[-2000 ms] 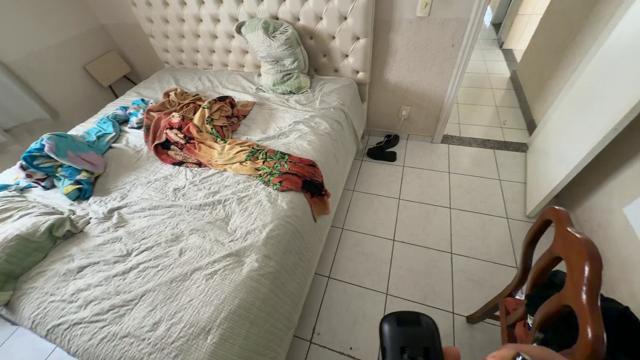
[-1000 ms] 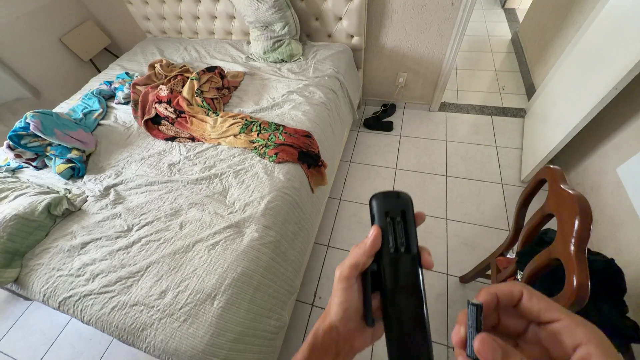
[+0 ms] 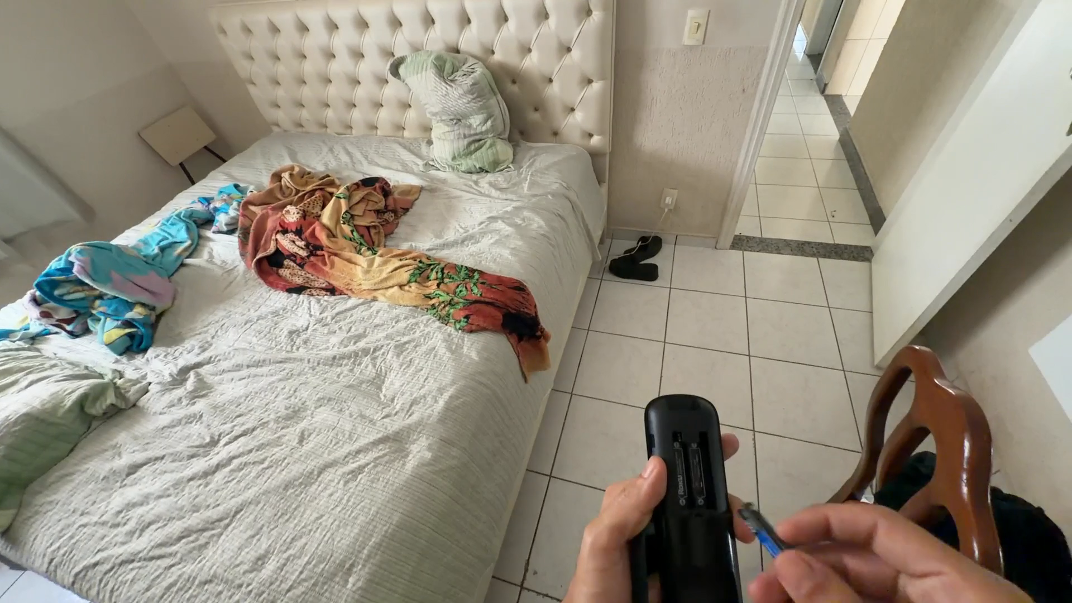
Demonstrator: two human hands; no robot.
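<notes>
My left hand (image 3: 624,523) grips a black remote control (image 3: 691,536) with its back facing up. The battery compartment (image 3: 691,473) is uncovered, and batteries appear to lie in it, though their detail is hard to make out. A dark edge, perhaps the cover, shows between the remote and my left palm. To the right of the remote, my right hand (image 3: 863,553) pinches a small blue and dark battery (image 3: 764,532) between thumb and fingers, close to the remote's side. The lower parts of both hands are cut off by the frame.
On the left stands a bed (image 3: 335,452) with a patterned orange blanket (image 3: 377,268), a blue blanket (image 3: 109,289) and a green pillow (image 3: 461,109). A wooden chair (image 3: 963,419) is at the right, below an open door (image 3: 963,184). Black footwear (image 3: 636,260) lies by the wall.
Both hands have come up into view since the first frame. The remote is now lower in view than a second ago, and my right hand's battery is nearer to it.
</notes>
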